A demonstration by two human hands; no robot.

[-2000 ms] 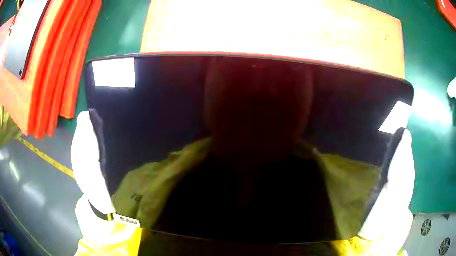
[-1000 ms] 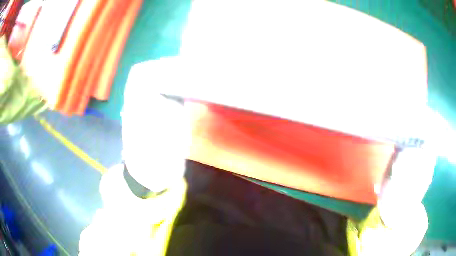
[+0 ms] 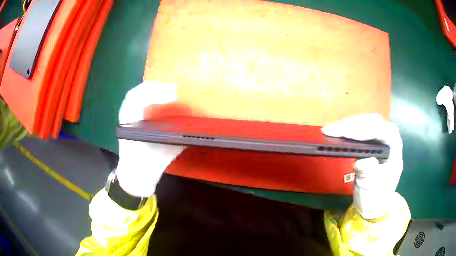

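A tablet (image 3: 250, 143) is held edge-on above an orange-red foam pad (image 3: 270, 60). Its narrow dark side edge with speaker holes and small ports faces me, and its broad faces are barely visible. My left hand (image 3: 145, 135), in a white glove, grips the tablet's left end. My right hand (image 3: 372, 160), also gloved in white, grips the right end with the fingers above and the thumb below. A small white label (image 3: 349, 178) shows at the pad's near edge, beside my right hand.
Stacked foam pads (image 3: 75, 65) stand at the left with a grey tablet (image 3: 34, 42) on top. A white item (image 3: 445, 102) lies on the green bench (image 3: 420, 75) at right. A red object (image 3: 448, 20) is at the top right. Yellow-green fabric shows at the far left edge.
The tablet has turned from its glossy screen facing me to its thin edge facing me. Both hands have kept hold of its ends. More of the foam pad shows below it.
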